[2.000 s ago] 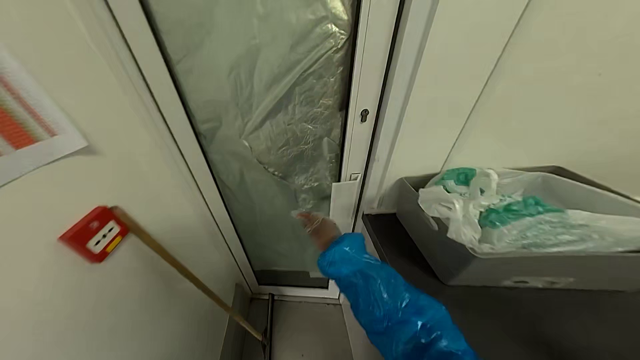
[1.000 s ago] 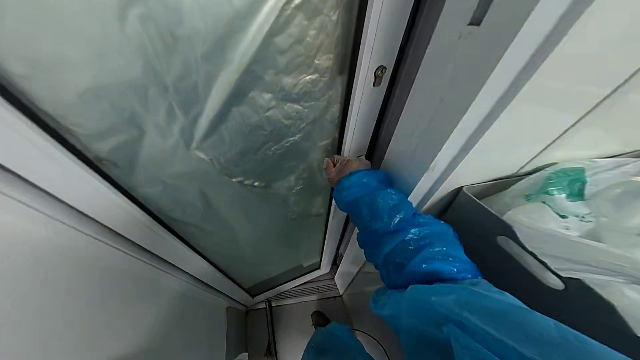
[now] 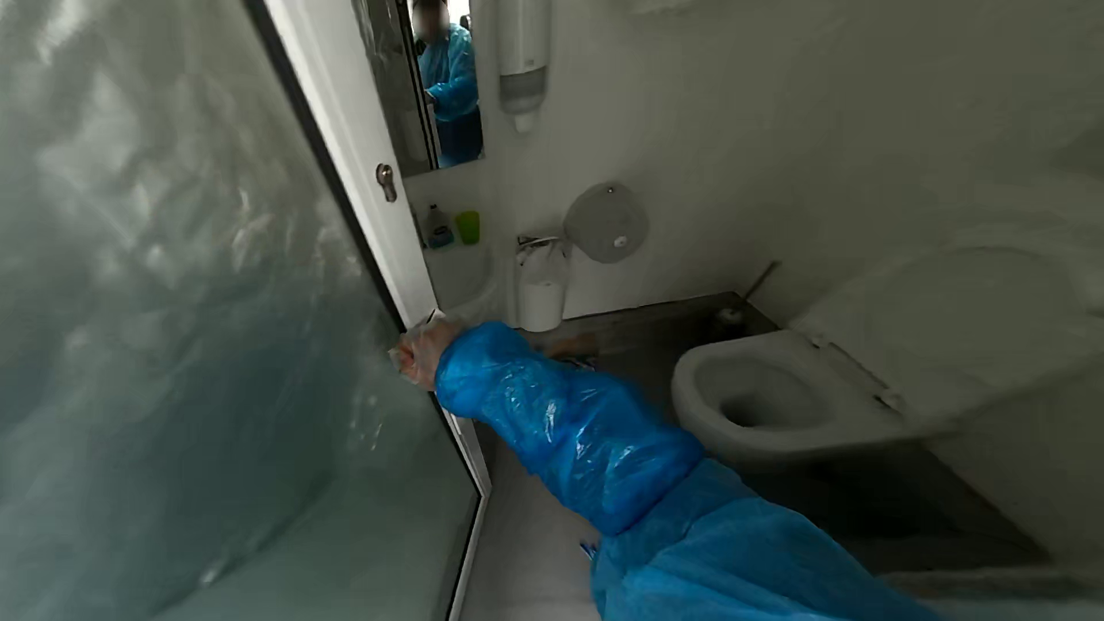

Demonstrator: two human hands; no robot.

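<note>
My right hand (image 3: pixel 424 352), in a thin clear plastic glove and a blue plastic sleeve cover, is closed at the edge of a white-framed glass door (image 3: pixel 362 112). The fingers lie at the frame by the handle, which they mostly hide. Above the hand a lock cylinder (image 3: pixel 385 182) shows in the frame. Wrinkled translucent film (image 3: pixel 198 302) covers the glass. My left hand is out of view.
Beyond the door stand a toilet (image 3: pixel 768 397) with raised lid, a toilet brush (image 3: pixel 733 312), a white bin (image 3: pixel 542 297), a washbasin (image 3: pixel 459 274) and a round paper dispenser (image 3: pixel 606 222). A mirror (image 3: pixel 457 95) reflects a person in blue.
The door has swung open with my right hand at its edge, and the toilet room behind it has come into view. The view has moved forward.
</note>
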